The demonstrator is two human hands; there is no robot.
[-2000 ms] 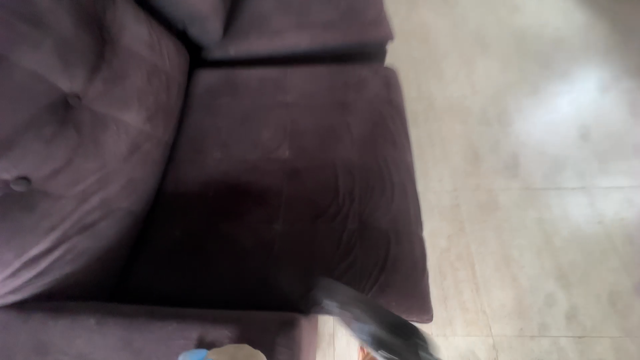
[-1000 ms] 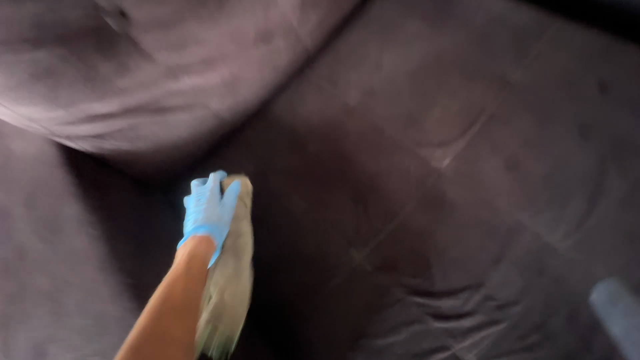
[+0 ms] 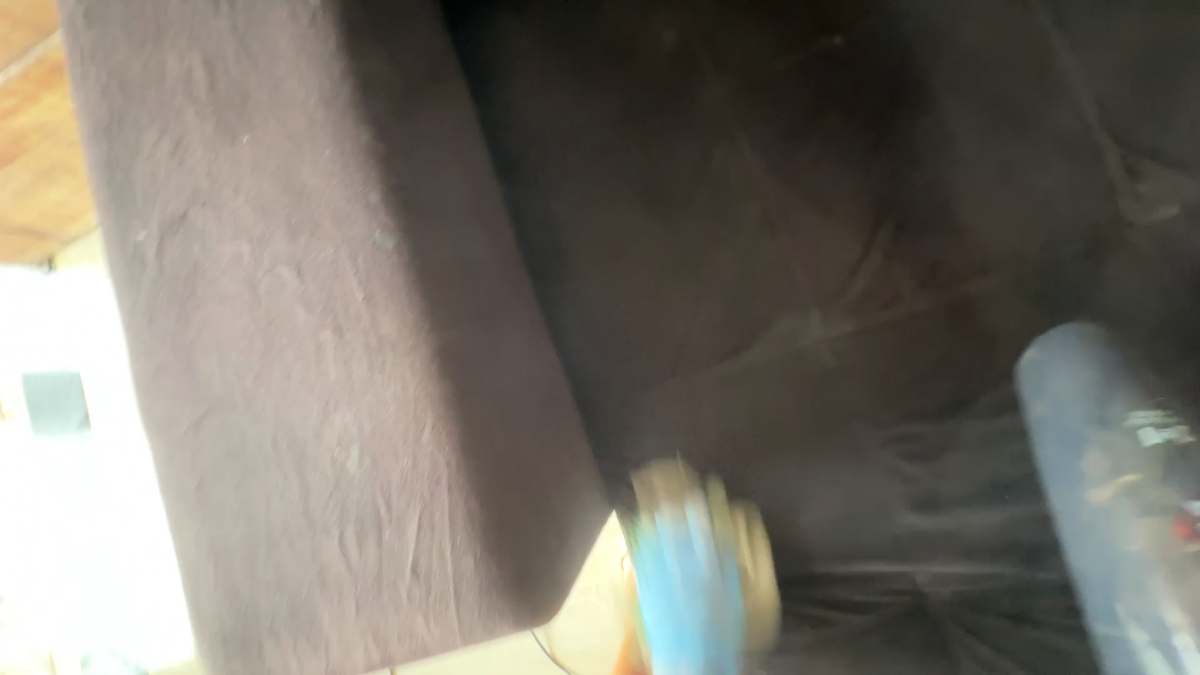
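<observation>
My left hand (image 3: 689, 591), in a light blue glove, is blurred at the bottom centre. A beige cloth (image 3: 757, 572) is bunched under its fingers and shows past the fingertips and along the right side. Hand and cloth are over the front part of a dark purple-brown sofa seat (image 3: 731, 394), close to where the seat meets the armrest (image 3: 281, 328). Faint pale marks and creases cross the seat fabric. My right hand is out of view.
A blurred, rounded grey-blue object (image 3: 1078, 450) with small pale markings rises at the lower right, over the seat; its kind is unclear. A thin dark cable (image 3: 548, 652) shows below the armrest. Brown tiles (image 3: 42, 141) and a bright area lie beyond the left side.
The view has swung from the seat and backrest to the armrest. My gloved hand with the cloth, near the backrest corner a second ago, is now at the seat's front end.
</observation>
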